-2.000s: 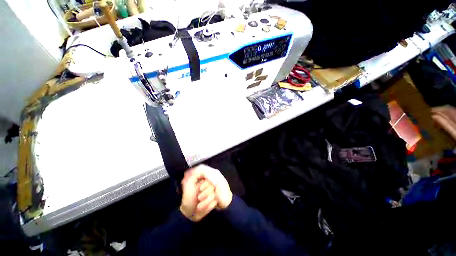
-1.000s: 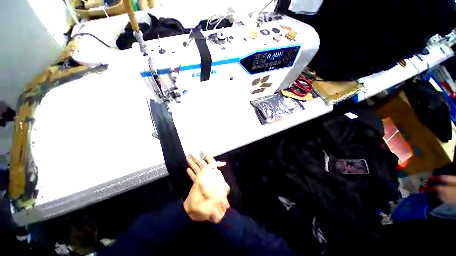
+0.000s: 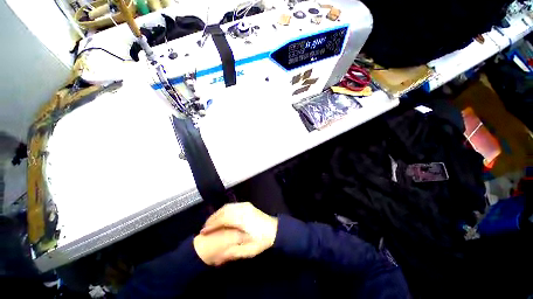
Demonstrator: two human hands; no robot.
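A long black strip (image 3: pixel 200 160) lies flat on the white table. It runs from under the needle area (image 3: pixel 190 108) of the white sewing machine (image 3: pixel 251 87) over the front edge. My right hand (image 3: pixel 245 221) and my left hand (image 3: pixel 219 246) are together just below that edge, at the strip's lower end. My right hand lies over my left and hides much of it. The fingers are curled and blurred, so I cannot tell whether either hand grips the strip.
A clear plastic bag with dark contents (image 3: pixel 328 110) and red-handled scissors (image 3: pixel 356 77) lie right of the machine head. A large dark garment heap (image 3: pixel 362 187) fills the space below the table at right. The taped table edge (image 3: pixel 36 193) is at left.
My hands were clasped by the strip, then showed spread fingers at the table edge; now they are folded together lower down. The other person's hand at right is gone. The strip looks nearly unchanged.
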